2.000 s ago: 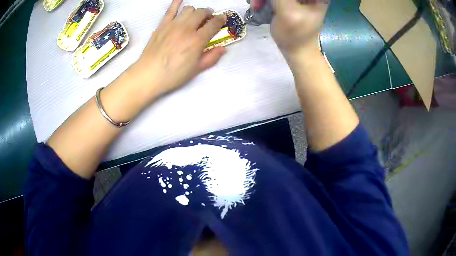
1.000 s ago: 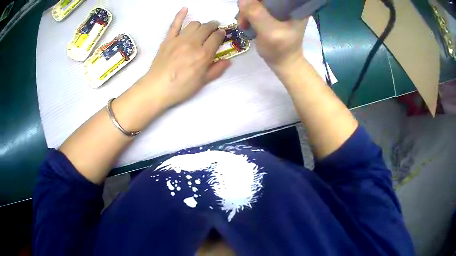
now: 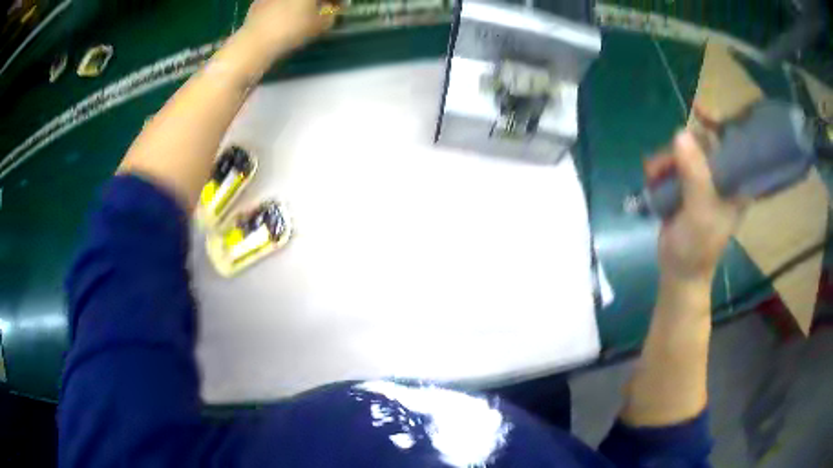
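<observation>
My right hand (image 3: 699, 215) is wrapped around the thick grey electric screwdriver (image 3: 753, 155), which lies sideways over the green surface at the right, its nose pointing left. My left hand (image 3: 283, 23) is stretched out to the top edge of the picture. A small yellow thing shows at its fingertips, partly cut off, so I cannot tell whether it is held. Two open cream shells with yellow blocks and dark boards lie on the white mat (image 3: 402, 238): one shell (image 3: 248, 238) lower, the other (image 3: 226, 183) above it, close to my left forearm.
The silver-grey screw feeder (image 3: 516, 87) with its metal pickup stands at the mat's far right. Brown cardboard (image 3: 790, 260) lies at the right, under the screwdriver. A small unit (image 3: 95, 60) lies on the green surface at the far left. A pale worn strip (image 3: 110, 99) crosses the far side.
The view has shifted, bringing the feeder into sight. My left hand has left the shell and reached far forward. My right hand has moved the screwdriver right, away from the work. The shell between my hands is gone from there.
</observation>
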